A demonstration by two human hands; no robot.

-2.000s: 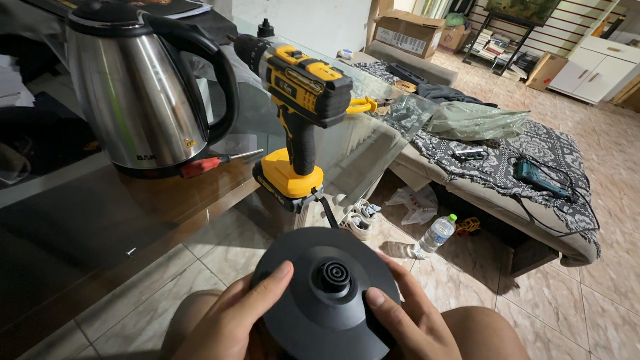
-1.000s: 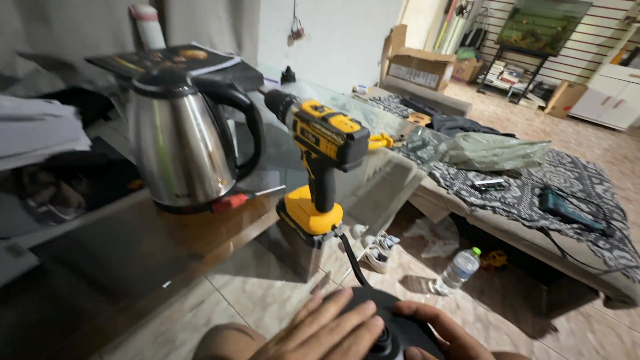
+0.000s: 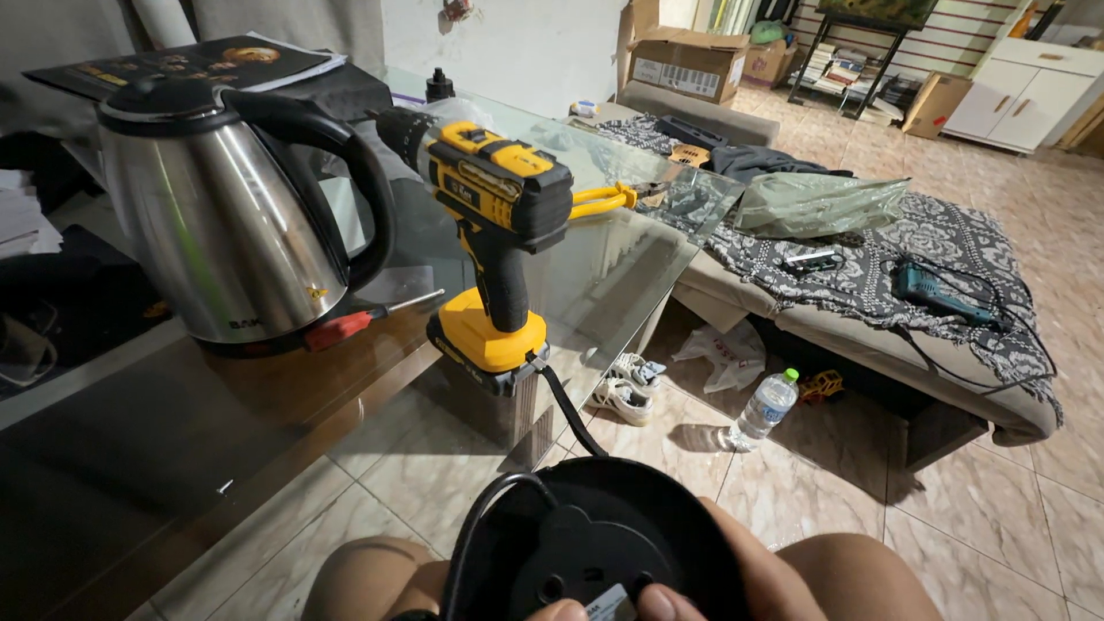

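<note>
A round black kettle power base (image 3: 604, 526) is held between my hands, its underside towards me, showing recessed holes, a small label and a black cord along its left side. My left hand (image 3: 556, 611) shows mostly as a thumb at the bottom edge. My right hand (image 3: 750, 569) wraps the right rim, thumb across the underside. Beyond the base, a yellow and black cordless drill (image 3: 496, 233) stands upright on the glass table. Left of it is a stainless steel electric kettle (image 3: 228, 224), with a red-handled screwdriver (image 3: 345, 329) lying against its foot.
Yellow-handled pliers (image 3: 604, 201) lie on the glass table (image 3: 638, 285) behind the drill. A water bottle (image 3: 766, 405) and shoes (image 3: 623, 398) are on the tiled floor. To the right, a cloth-covered couch (image 3: 940, 250) bears a plastic bag (image 3: 815, 205) and a teal corded power tool (image 3: 940, 293).
The kettle base has been turned over: its top with the centre connector showed two seconds ago, and its underside faces me now. Both hands have shifted around it.
</note>
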